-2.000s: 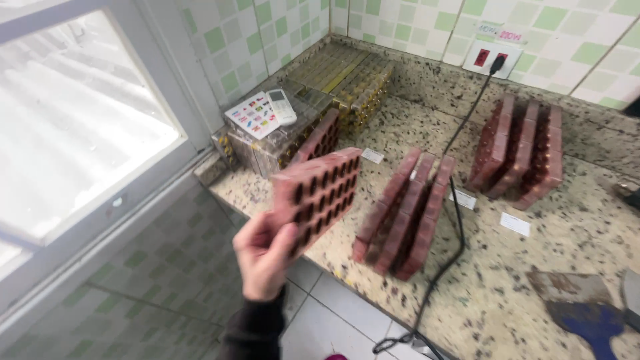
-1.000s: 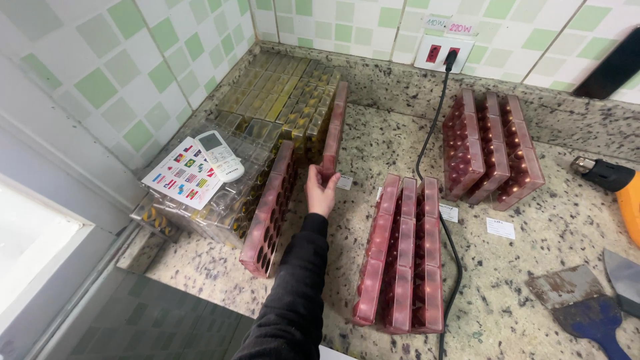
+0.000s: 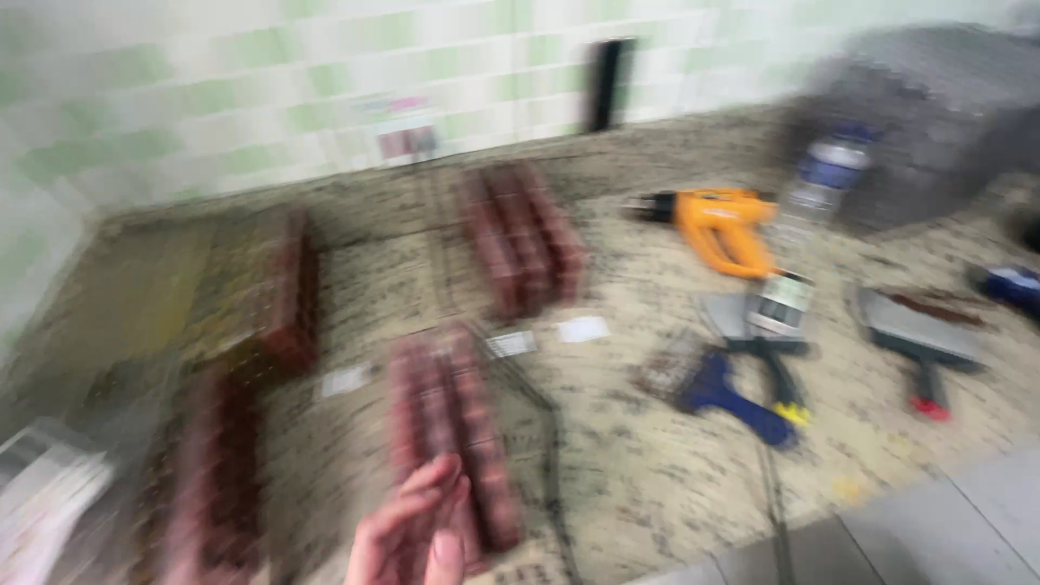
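My left hand (image 3: 418,520) is at the bottom centre, blurred, fingers raised and thumb apart, with nothing visible in it. It is in front of the lower part of the near group of reddish-pink moulds (image 3: 435,390), which stand on edge side by side; contact cannot be told. Another group of such moulds (image 3: 520,236) stands farther back. To the left, one mould (image 3: 292,292) stands beside the flat stacks of clear moulds (image 3: 154,276), and another (image 3: 215,479) is nearer me. My right hand is not in view.
On the speckled stone counter (image 3: 650,496) are an orange heat gun (image 3: 723,227), a plastic bottle (image 3: 825,179), a blue-handled scraper (image 3: 735,398), dark-handled scrapers (image 3: 922,337), small white labels (image 3: 582,328) and a black cable (image 3: 552,455). A grey bag-like bulk (image 3: 934,130) stands back right.
Two seconds ago my left hand held a pink mould; one second ago it was at the mould beside the clear stacks. Now it is away from that mould, apparently empty. The view has swung right.
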